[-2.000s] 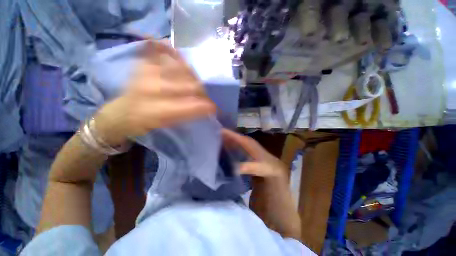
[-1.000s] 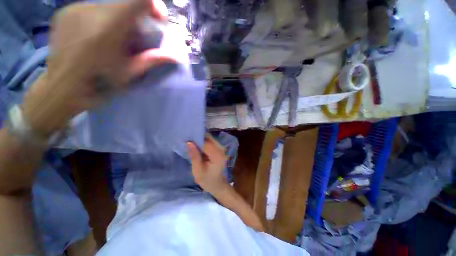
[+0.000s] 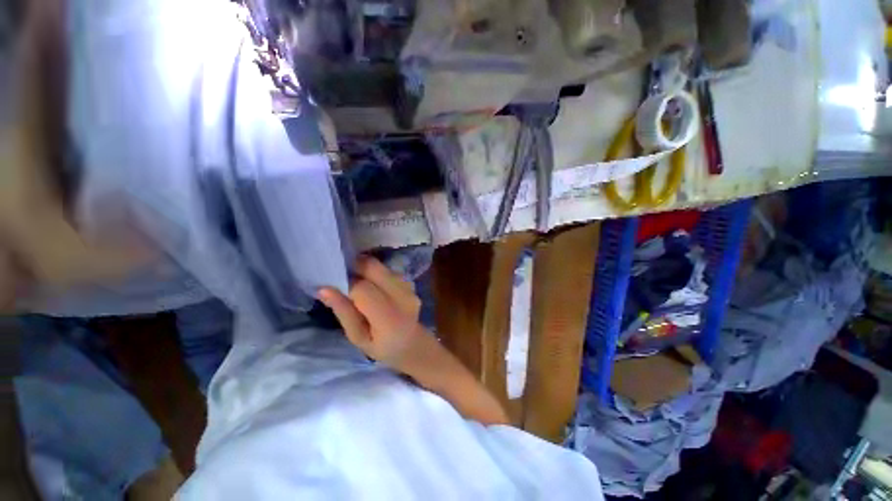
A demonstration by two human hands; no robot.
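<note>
A light blue-grey garment piece (image 3: pixel 293 210) lies in folds at the needle area of the overlock machine (image 3: pixel 489 49) and hangs over the table edge toward the lap. My right hand (image 3: pixel 379 311) pinches its lower right edge between thumb and fingers. My left hand (image 3: pixel 68 215) is a large blur at the left, cut off by the frame's edge, over or beside the cloth; its fingers cannot be made out. The bright lamp washes out the cloth's upper part.
Yellow-handled scissors (image 3: pixel 646 176), a tape roll (image 3: pixel 667 121) with a loose white tail and a thin red stick (image 3: pixel 710 132) lie on the table at the right. Grey forked strips (image 3: pixel 528 171) hang at the edge. Below are a brown cardboard box (image 3: pixel 562 333) and a blue crate (image 3: pixel 608 303).
My left hand has moved left and down from near the needle. The cloth, flat before, now shows long folds. My right hand still holds its edge. The view has shifted, moving the machine left.
</note>
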